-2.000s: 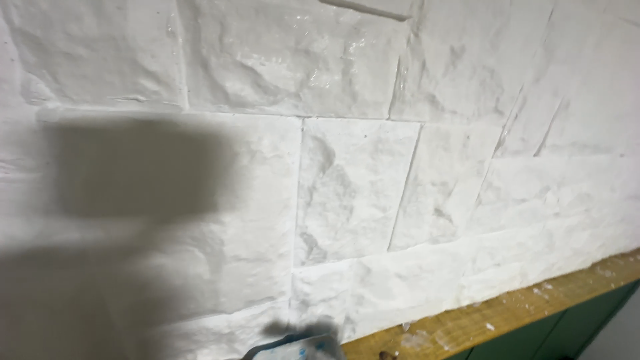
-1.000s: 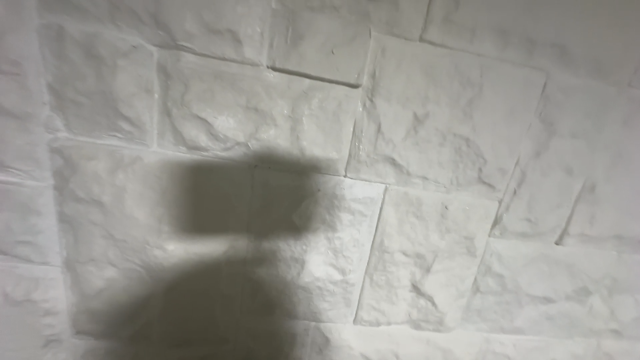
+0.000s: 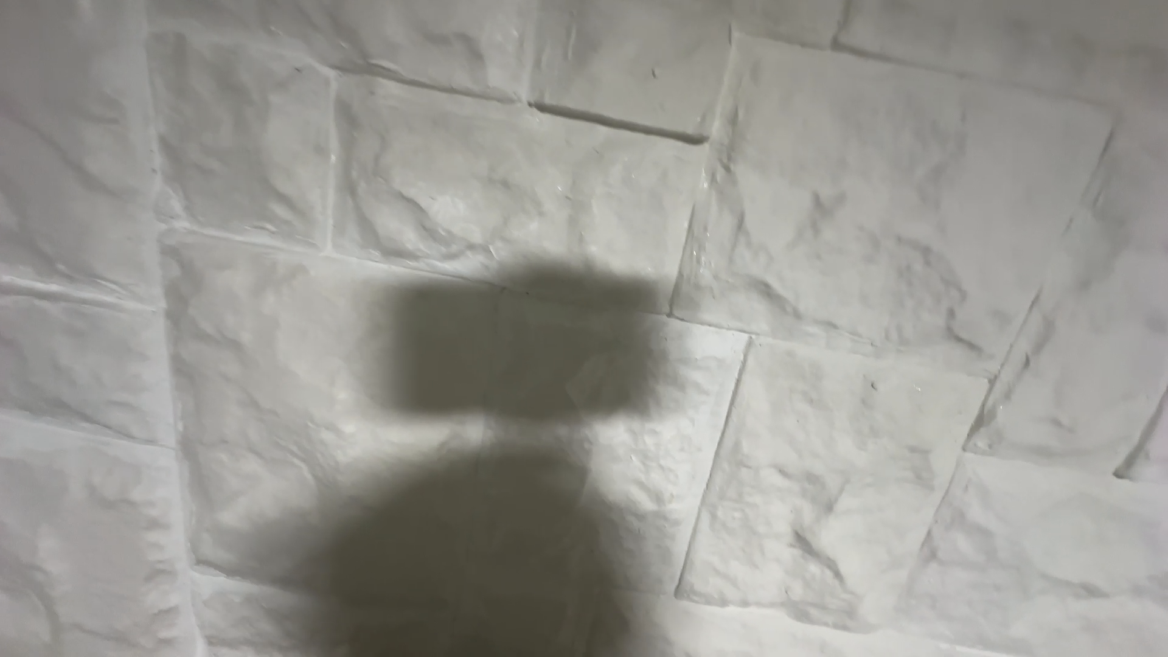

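A white wall of rough, stone-textured blocks fills the whole head view. Narrow joints run between the blocks, and a few spots on the surface look glossy. A dark, blurred shadow with a boxy upper part and a rounded lower part falls on the middle and lower part of the wall. Neither my left hand nor my right hand can be seen, so what they hold or touch is hidden.
A deeper, darker groove runs under one block near the top centre. Raised block edges stand out at the right, and a long upright joint crosses the left side.
The view has swung up and left from the wooden ledge, which showed at the lower right two seconds ago. A blurred object at the bottom edge then has left the view.
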